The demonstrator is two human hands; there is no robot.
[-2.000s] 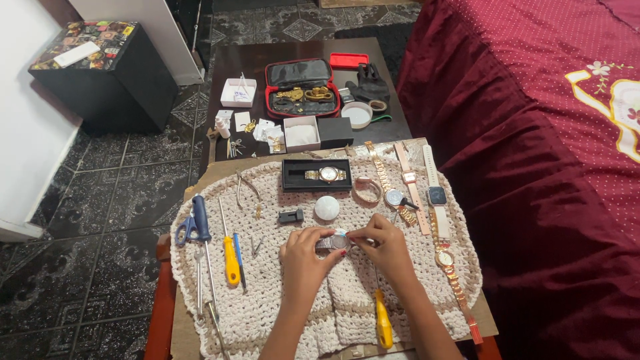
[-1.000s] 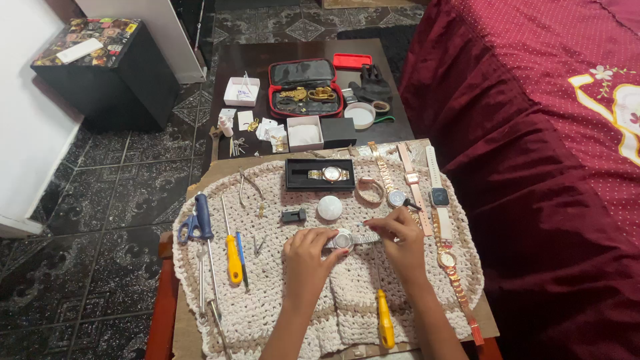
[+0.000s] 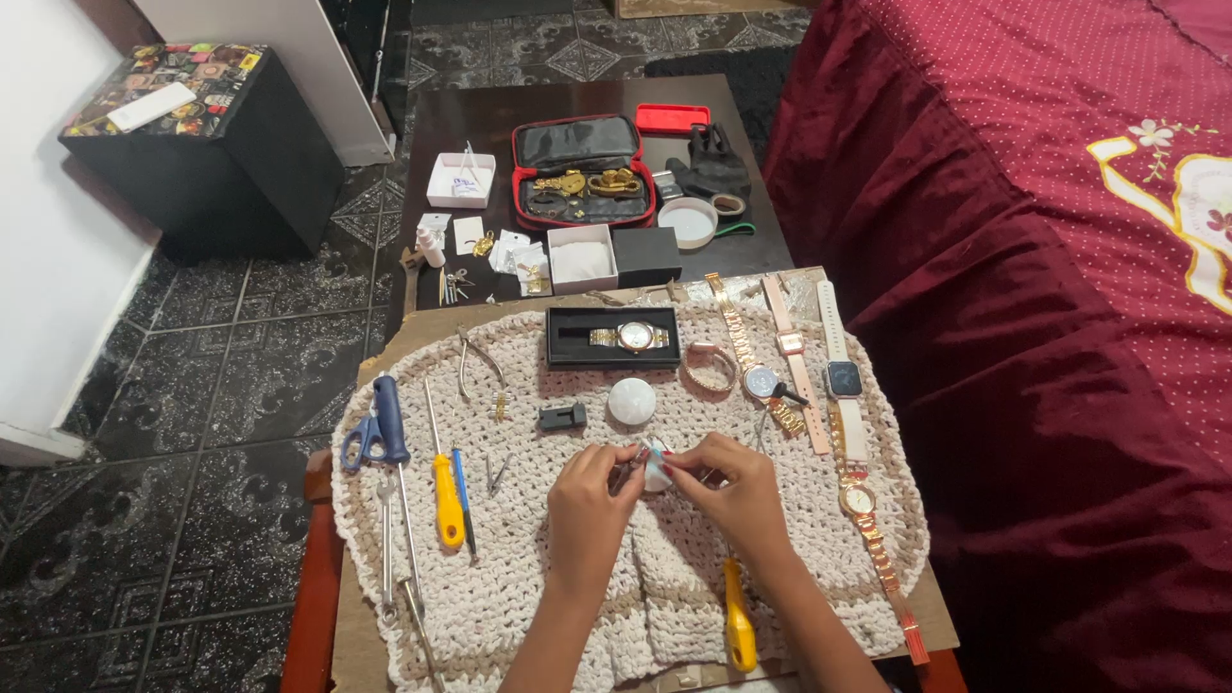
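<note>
Both hands meet over the middle of a cream crocheted mat (image 3: 520, 597). My left hand (image 3: 599, 486) grips a wristwatch (image 3: 657, 474) by one side, its band partly hidden by the fingers. The fingertips of my right hand (image 3: 724, 481) pinch a small pale-blue piece (image 3: 658, 450), perhaps cloth or paper, against the watch. Just above them lies a round white disc (image 3: 631, 401), with a small black watch-band tool (image 3: 562, 417) to its left. A two-tone watch (image 3: 635, 336) rests in an open black box (image 3: 612, 362). Below my right hand is a yellow-handled screwdriver (image 3: 738, 616).
Left on the mat lie scissors (image 3: 363, 444), a blue-handled screwdriver (image 3: 390, 419), another yellow-handled screwdriver (image 3: 448, 500), pliers (image 3: 478, 358) and a wrench (image 3: 387, 539). Several watches, one a smartwatch (image 3: 843, 378), line the right side. Beyond, a dark table (image 3: 616, 91) holds a red-edged case (image 3: 577, 207).
The watch, held low and roughly flat with its band stretched toward my right hand a second ago, is now tilted up. My hands have drawn closer together around it.
</note>
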